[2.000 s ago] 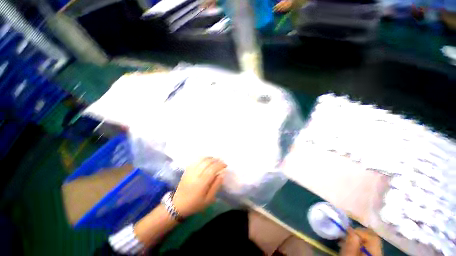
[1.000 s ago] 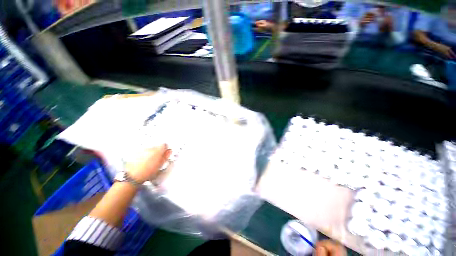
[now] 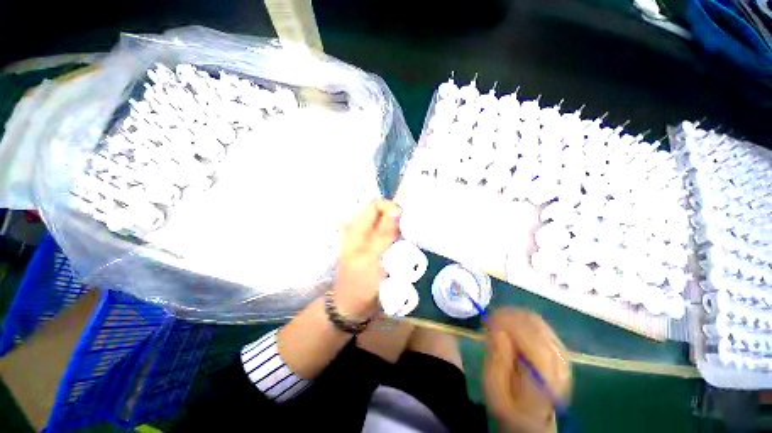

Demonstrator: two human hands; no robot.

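My left hand (image 3: 366,258) holds white plastic parts (image 3: 405,260); two round discs show at its right side, one above the other. My right hand (image 3: 526,364) holds a thin blue brush (image 3: 535,376); its tip is in the small round tub (image 3: 461,290) of liquid. The tub stands on the green bench just right of the parts in my left hand. The cardboard sheet (image 3: 474,221) on the right bears rows of white parts with pins upright. The box at left, lined with a clear plastic bag (image 3: 212,296), holds more white parts (image 3: 169,139) in its upper left.
A second tray packed with white parts (image 3: 745,254) is at the far right. A blue crate (image 3: 102,364) with cardboard inside is below left. A pale post (image 3: 295,24) rises behind the lined box. A dark surface (image 3: 508,42) runs behind the sheet.
My left hand has moved from the lined box to beside the tub, now with parts in it. The view has tilted down. The brush tip is still in the tub.
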